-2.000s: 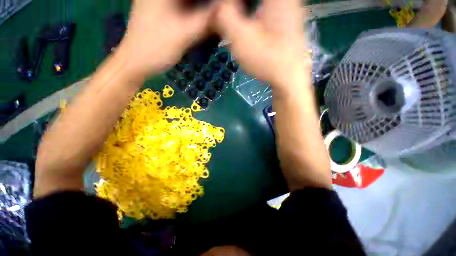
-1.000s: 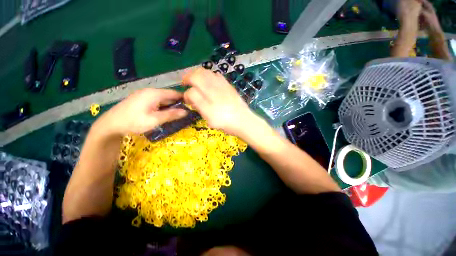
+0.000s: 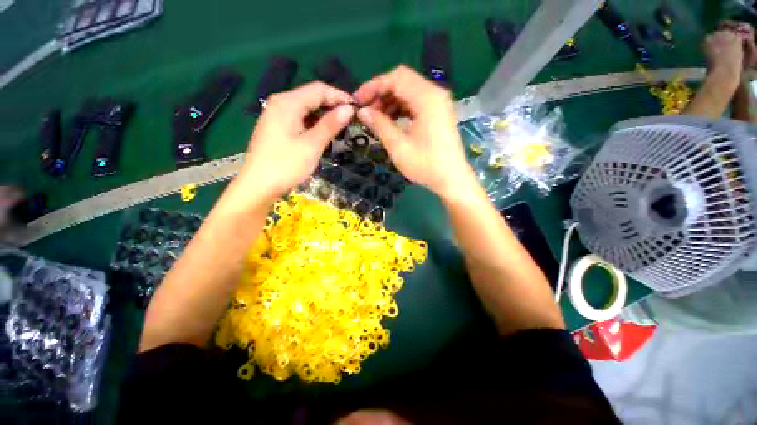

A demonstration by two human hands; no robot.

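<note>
My left hand point(image 3: 290, 141) and my right hand point(image 3: 419, 133) meet at their fingertips above the rail side of the bench. They pinch a small dark part point(image 3: 355, 104) between them; its shape is mostly hidden by the fingers. A clear tray of black round parts point(image 3: 365, 178) lies beneath and between the hands. The big pile of yellow ring pieces point(image 3: 319, 290) lies nearer to me, just below that tray. A single yellow ring piece point(image 3: 188, 192) lies by the rail at the left.
Black devices point(image 3: 187, 133) lie on the belt beyond the pale rail point(image 3: 158, 187). Bagged trays point(image 3: 58, 324) and another clear tray point(image 3: 153, 241) are left. Right are a clear bag point(image 3: 531, 149), smartphone point(image 3: 531, 241), tape roll point(image 3: 597, 288), red packet point(image 3: 618, 339), fan point(image 3: 664, 203) and another person's hands point(image 3: 730, 46).
The black device that was in my left hand over the pile is no longer seen there. Both hands have moved up and away from the pile, and now pinch a small dark part.
</note>
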